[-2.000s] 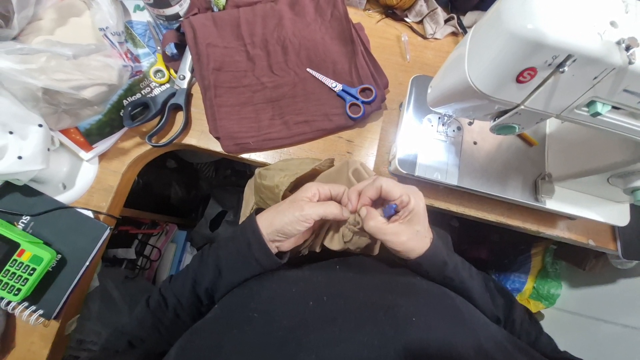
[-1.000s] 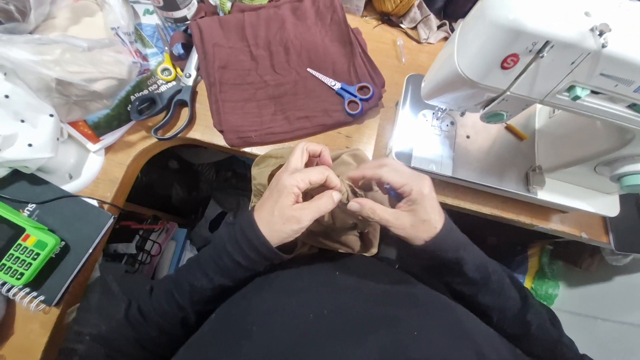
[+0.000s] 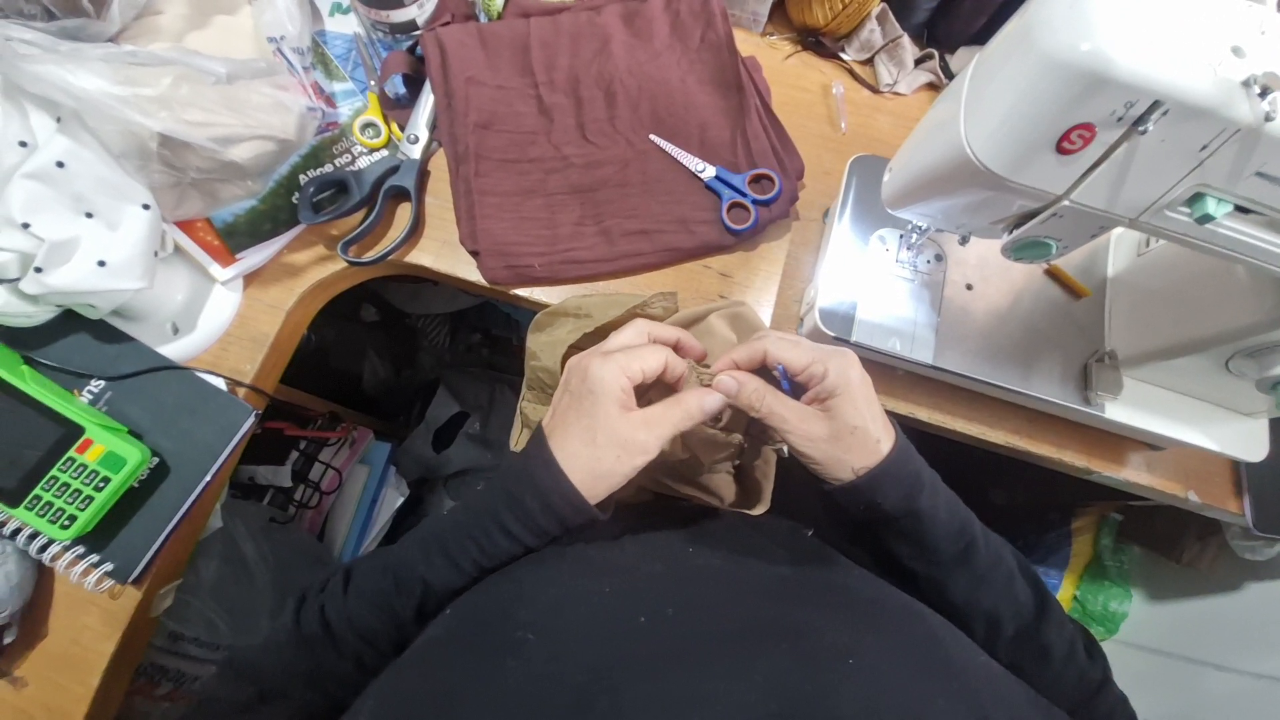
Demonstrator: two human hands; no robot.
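Observation:
A tan piece of fabric [image 3: 740,475] lies bunched over my lap at the table's edge. My left hand [image 3: 630,405] pinches a gathered edge of it between thumb and fingers. Meeting it fingertip to fingertip, my right hand [image 3: 810,400] grips the same gathered edge. A small blue tool [image 3: 783,380], perhaps a seam ripper, pokes out between the right fingers; most of it is hidden. Beyond the hands, blue-handled small scissors [image 3: 738,195] rest on folded maroon cloth [image 3: 600,120].
A white sewing machine [image 3: 1000,140] stands at the right, its needle area lit. Black-handled shears [image 3: 385,190] and yellow-handled scissors [image 3: 372,125] lie left of the cloth. A green card terminal [image 3: 90,470] sits on a dark spiral notebook [image 3: 190,440]. The wooden table [image 3: 290,310] curves around me.
One second ago my hands were raised with fingers spread more widely; now the fingertips have come down together on the tan fabric.

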